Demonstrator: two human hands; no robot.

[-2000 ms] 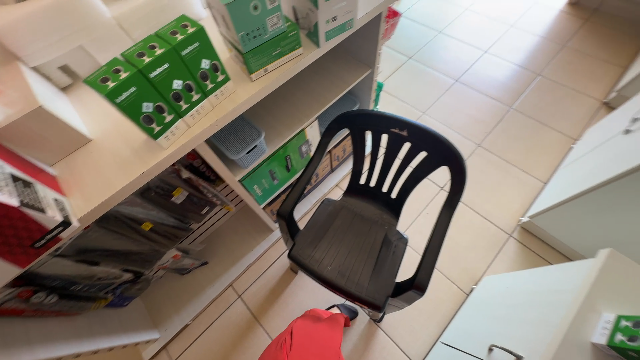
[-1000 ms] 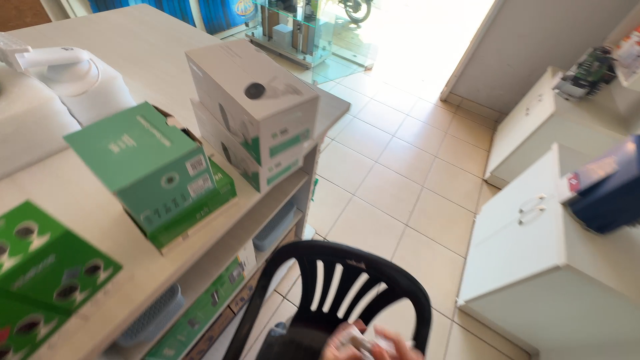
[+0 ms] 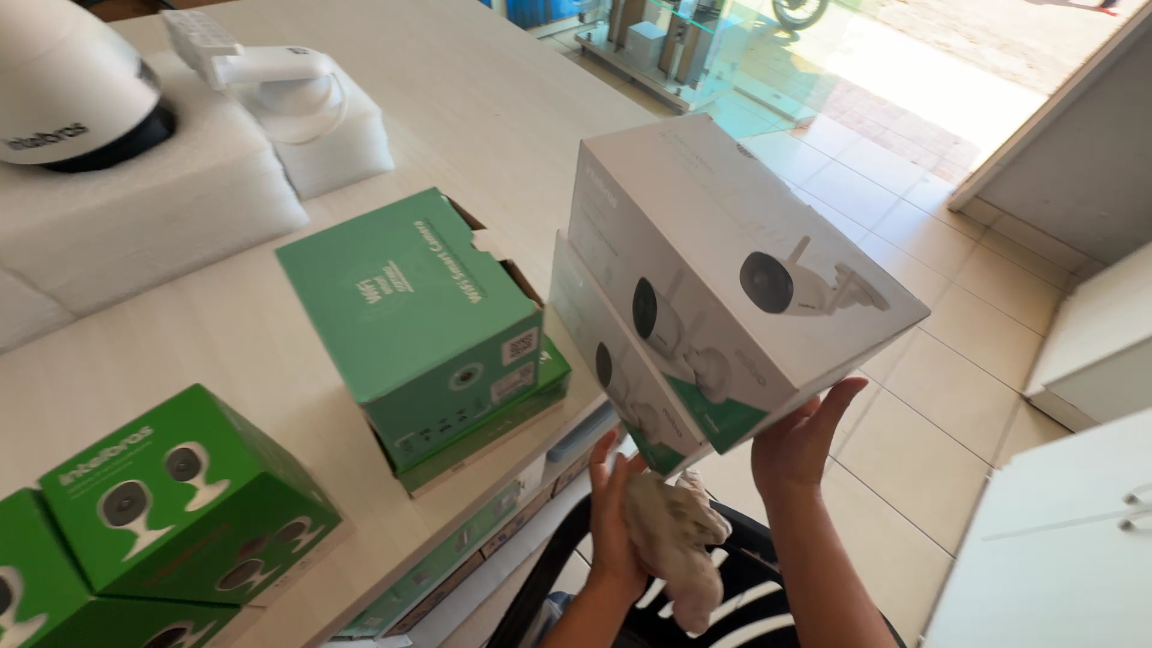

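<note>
Two white-and-green camera boxes stand stacked at the counter's edge, the upper box (image 3: 702, 270) tilted over the lower box (image 3: 612, 360). My right hand (image 3: 796, 445) presses against the underside of the upper box near its front right corner. My left hand (image 3: 616, 522) holds a crumpled beige cloth (image 3: 675, 540), its fingers raised beside the lower box's near end. To the left, a teal camera box (image 3: 414, 306) lies on a green box (image 3: 486, 441). Several green camera boxes (image 3: 180, 495) sit at the lower left.
White cameras (image 3: 288, 76) rest in foam blocks (image 3: 180, 198) on the pale counter (image 3: 468, 81). A black plastic chair (image 3: 747, 549) stands below my hands. White cabinets (image 3: 1062, 540) line the right; a glass display case (image 3: 657, 45) stands beyond the counter.
Both hands have come up from over the chair to the white camera boxes. The cloth now shows clearly in my left hand. The view has moved nearer the counter boxes.
</note>
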